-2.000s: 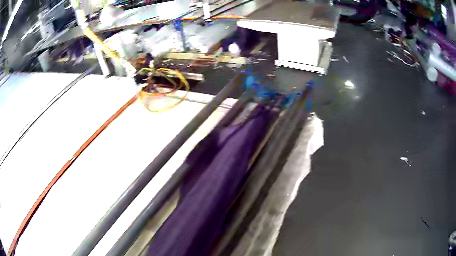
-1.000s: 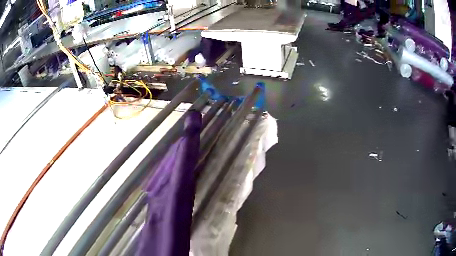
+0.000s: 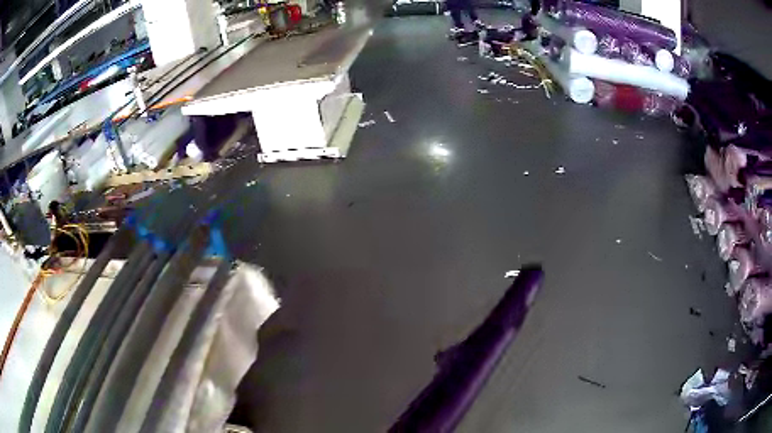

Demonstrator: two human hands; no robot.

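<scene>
A long dark purple fabric roll rises from the bottom edge, right of centre, its far end tilted up to the right over the grey floor. What holds its near end is cut off by the bottom edge. Neither my left hand nor my right hand is in the picture. Several long grey-brown bars lie side by side on the pale table at the left, with blue ties at their far tips. A whitish sheet hangs at the table's right side.
A pale table stands ahead left. Plastic-wrapped rolls are stacked at the upper right, and pinkish wrapped bundles line the right side. Scraps lie on the grey floor. A person's legs show at the top. Yellow cord is at left.
The view has turned right, so the table and bars have shifted left. The purple roll has moved from over the bars to over the floor, clear of the table.
</scene>
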